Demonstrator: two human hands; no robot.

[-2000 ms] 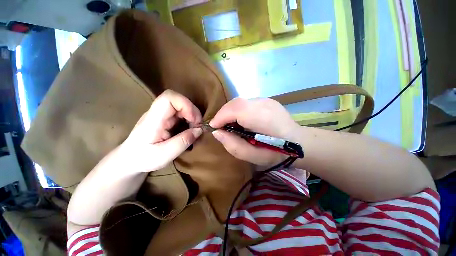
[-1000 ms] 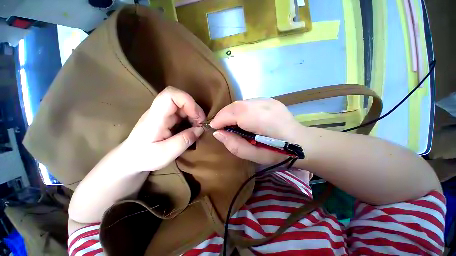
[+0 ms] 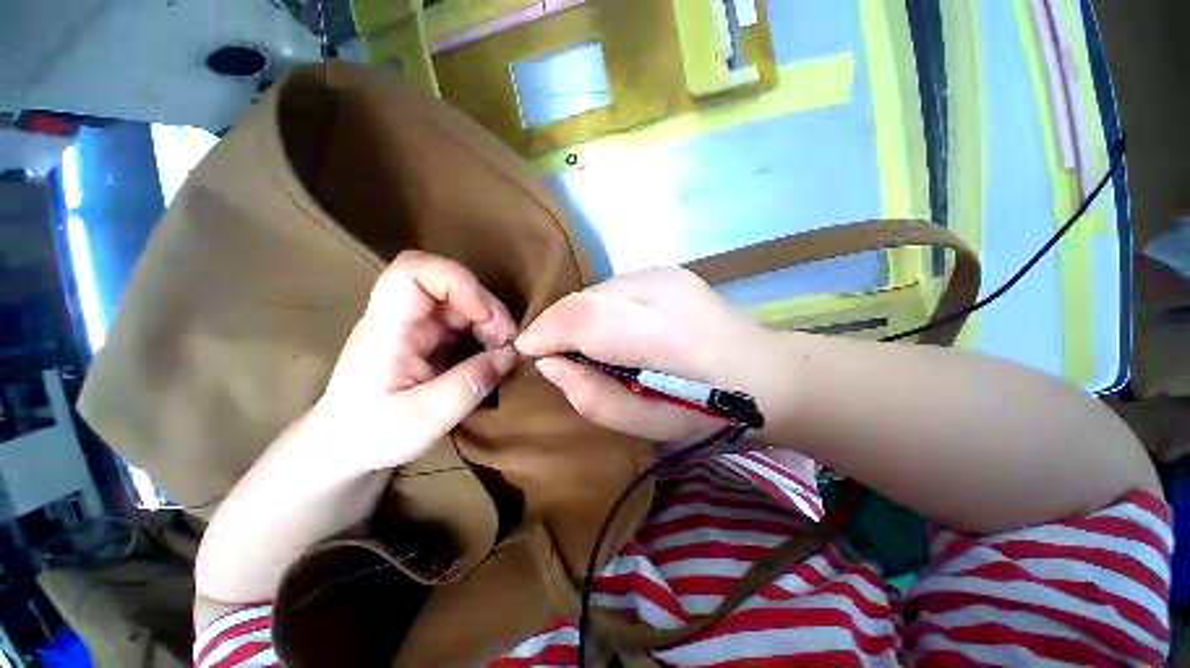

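Observation:
A large brown tote bag (image 3: 222, 300) lies over my lap, its dark mouth open towards the top. My right hand (image 3: 640, 346) is closed around a slim black, white and red corded tool (image 3: 672, 388), tip pointing left. My left hand (image 3: 424, 352) pinches something very small at the bag's edge; the fingertips of both hands nearly touch, and they hide what is between them. The bag strap (image 3: 835, 244) loops out to the right, behind my right forearm.
A white-blue base plate (image 3: 731, 170) edged with yellow tape lies ahead, with a yellow clamp frame (image 3: 646, 65) on it. A black cord (image 3: 1037, 261) crosses its right side. A white machine part (image 3: 157, 59) is at the upper left. Brown material (image 3: 118, 607) lies at the lower left.
My hands and the tool have shifted slightly left and a little down, and the fingertips are closer together. The view has moved slightly, showing more of the clamp frame.

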